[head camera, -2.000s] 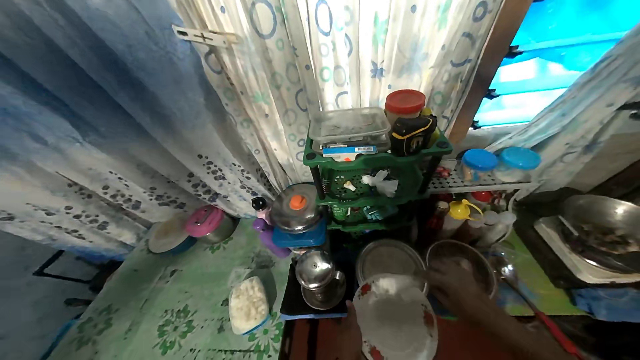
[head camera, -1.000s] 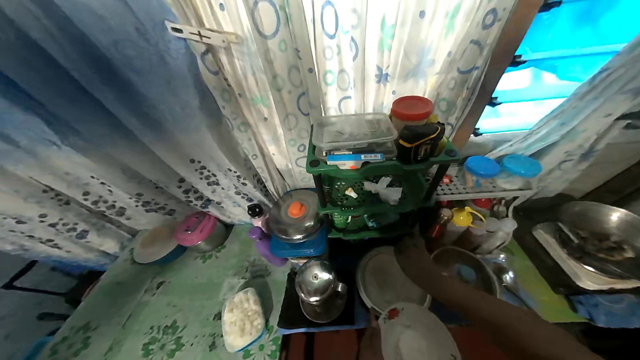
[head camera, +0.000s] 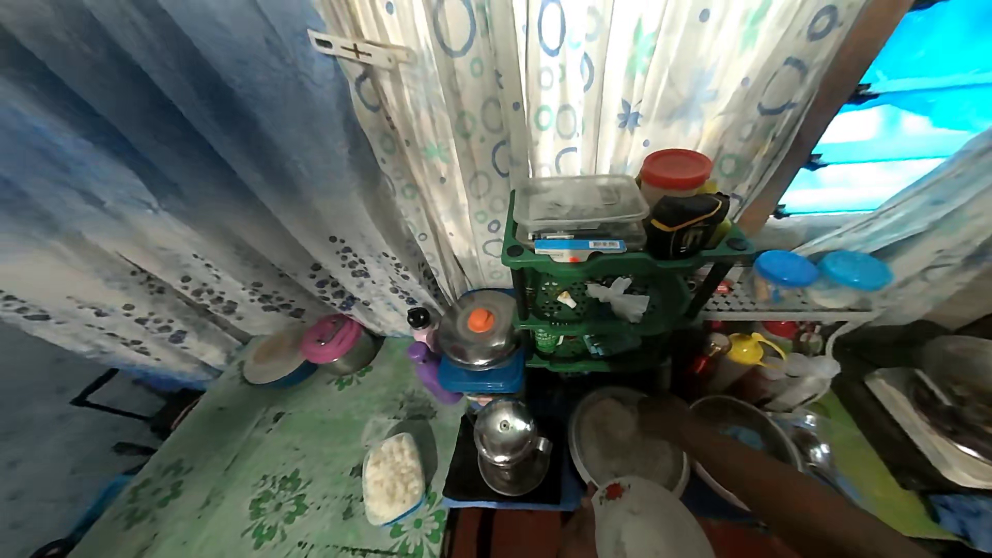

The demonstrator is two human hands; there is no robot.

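Observation:
My left hand (head camera: pixel 579 527) grips the left rim of a white plate (head camera: pixel 649 523) with a red floral pattern at the bottom edge of the view. My right hand (head camera: pixel 657 418) is over the upper right part of a round metal pan (head camera: pixel 612 457); shadow hides its fingers, and whether they hold anything cannot be told. The plate overlaps the pan's lower edge. Right of the pan, partly behind my right forearm, is a metal basin (head camera: pixel 775 434). A shiny metal pot with a domed lid (head camera: pixel 505 434) stands on a dark mat to the left.
A green plastic rack (head camera: pixel 620 267) stands behind the pan. A container of white food (head camera: pixel 394 477) sits on the green tablecloth (head camera: pixel 310 457). A lidded pot with an orange knob (head camera: pixel 478 329) is beside the rack. At the right are bottles and a wide metal pan (head camera: pixel 961 395).
My right hand has moved from near the rack's base down over the round pan. The plate has moved slightly lower, and its surface looks barer than two seconds ago.

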